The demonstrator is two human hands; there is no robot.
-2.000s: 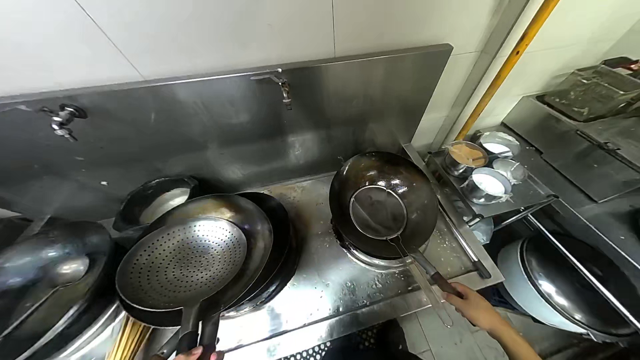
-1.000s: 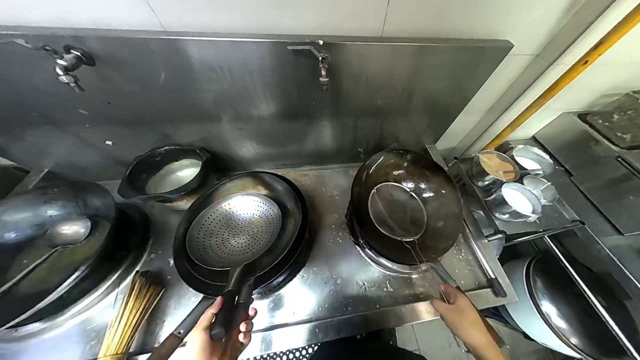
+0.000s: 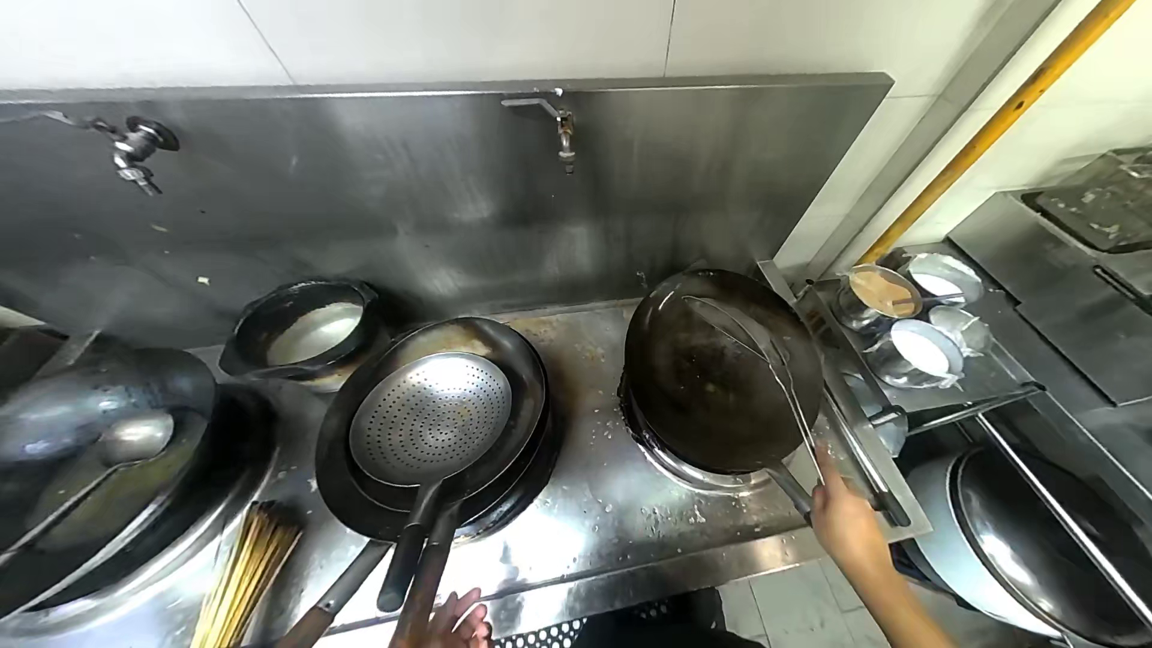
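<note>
My right hand (image 3: 841, 513) is closed on the wire handle of a mesh strainer (image 3: 738, 326), whose head is tilted edge-on above the right wok (image 3: 720, 387). That wok's own handle lies right beside the fingers. At the bottom edge my left hand (image 3: 457, 621) has its fingers spread and curled next to the wok handles; whether it touches one is unclear. A perforated skimmer (image 3: 432, 418) rests in the stacked woks (image 3: 517, 360) on the middle burner, its black handle pointing toward me.
At left are a large wok (image 3: 193, 387) with a ladle (image 3: 135, 438) and a bamboo brush (image 3: 245, 576). Behind stands a dark pot (image 3: 256, 346). Two taps (image 3: 565, 135) (image 3: 135, 153) project from the steel backsplash. Seasoning containers (image 3: 918, 351) and a lidded pot (image 3: 931, 540) are at right.
The mesh strainer, flat over the right wok before, is now turned edge-on. My left hand has come off the skimmer's handle area and opened. The view has moved closer to the stove.
</note>
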